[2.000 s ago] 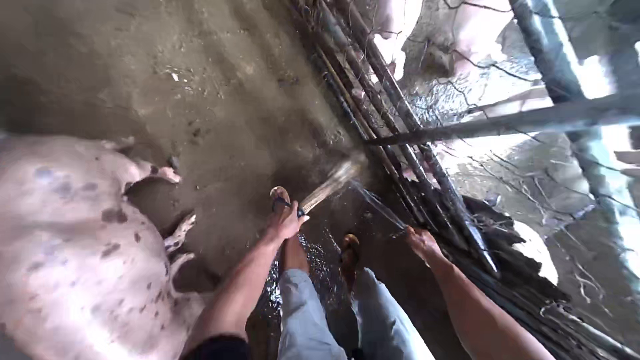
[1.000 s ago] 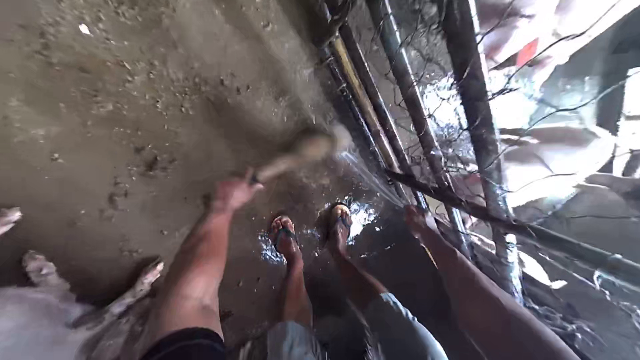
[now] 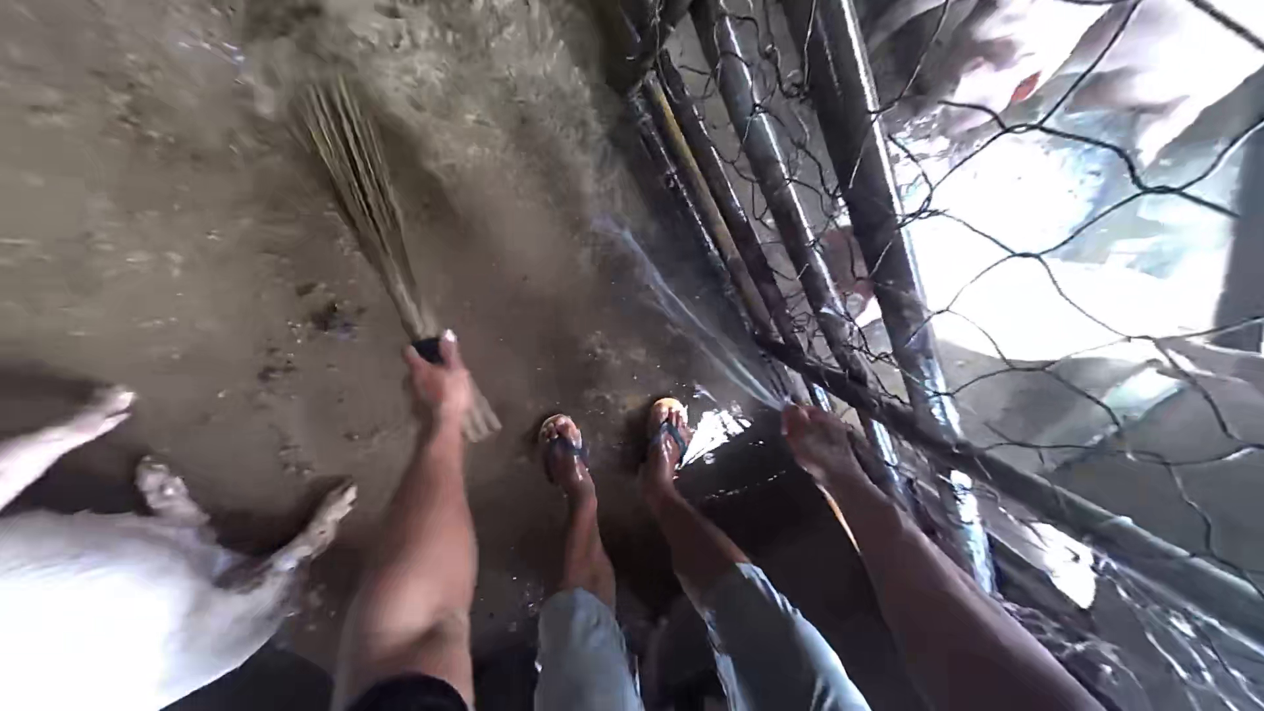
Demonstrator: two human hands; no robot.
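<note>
My left hand [image 3: 440,380] grips a stick broom [image 3: 370,202] by its bound end, near a dark band. The bristles spread away up and left over the wet, muddy floor [image 3: 513,267]. Beside the fence, my right hand [image 3: 820,439] is closed around what seems to be a hose end, mostly hidden by the fingers. A thin spray of water [image 3: 681,311] leaves it toward the upper left and lands on the floor ahead of my feet.
At lower left a pig [image 3: 109,602] lies with its legs stretched toward me. Metal bars [image 3: 770,178] and wire mesh [image 3: 1037,257] run along the right, with more pigs [image 3: 1047,69] behind them. My sandalled feet [image 3: 667,434] stand on wet ground.
The broom, earlier near the fence and water spray, has swung to the left and its bristles now point up and left. The spray now reaches farther ahead. The view has shifted.
</note>
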